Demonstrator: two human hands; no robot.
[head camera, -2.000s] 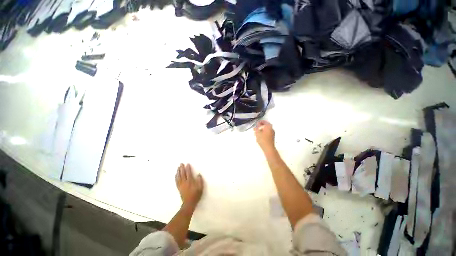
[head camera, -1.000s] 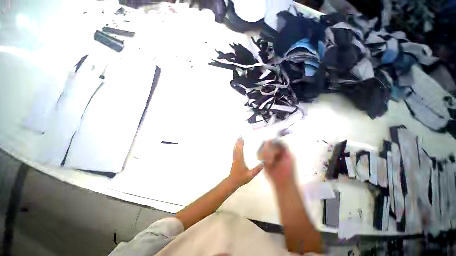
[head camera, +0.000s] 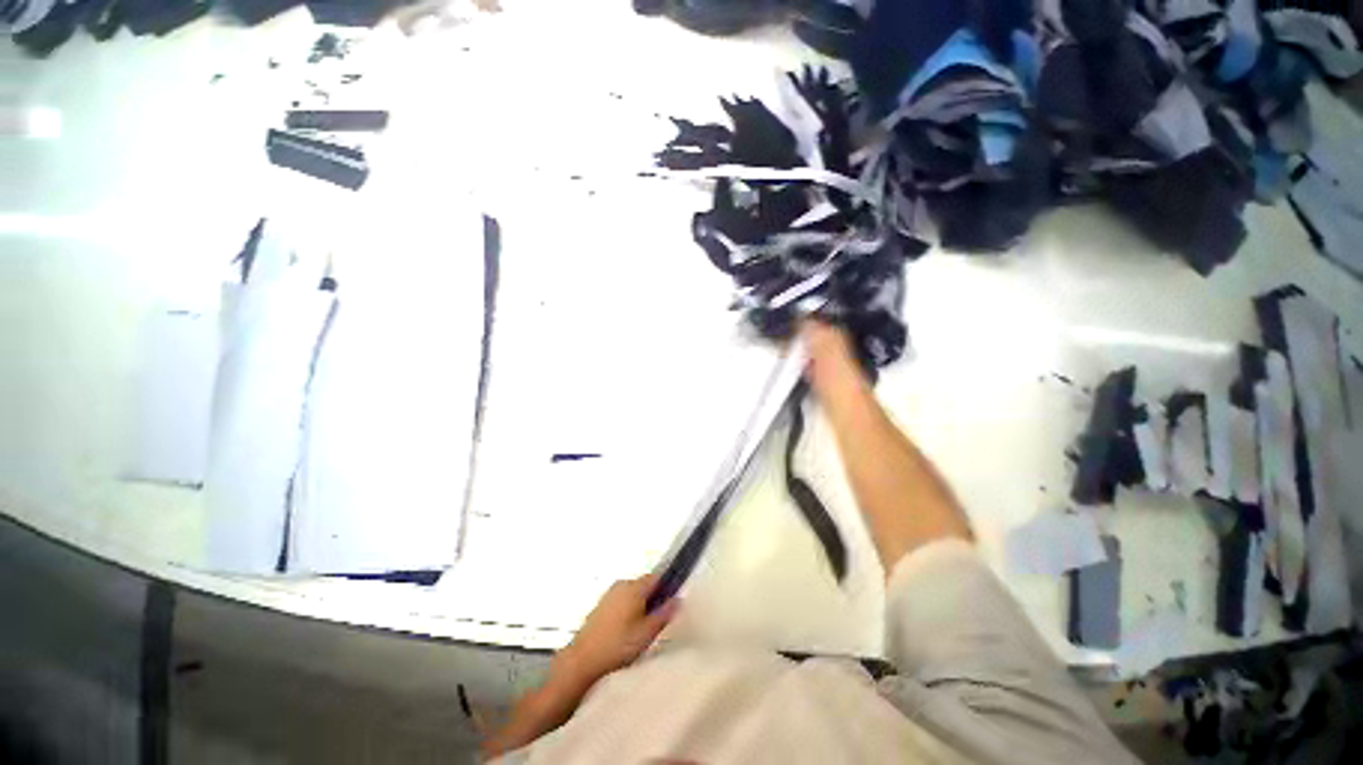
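Note:
A tangled heap of dark and pale fabric strips (head camera: 800, 262) lies on the white table ahead of me. A long strip (head camera: 733, 471), dark on one side and pale on the other, runs slantwise from the heap's near edge towards me. My left hand (head camera: 620, 620) is closed on its near end, close to my body. My right hand (head camera: 816, 347) is at the heap's near edge, closed on strips there; its fingers are partly hidden. A loose dark strip (head camera: 812, 501) hangs down from beside my right hand onto the table.
Large white-topped panels (head camera: 396, 404) lie at the left. Dark narrow pieces (head camera: 317, 157) lie behind them. A mound of dark and light blue fabric (head camera: 1031, 127) is at the back right. A row of small cut parts and long strips (head camera: 1218, 448) lies at the right. The table edge (head camera: 374, 616) curves nearby.
My hands were close together in front of me. Now my right hand has moved forward to the heap, my left hand has come back towards my body, and a long strip is held between them.

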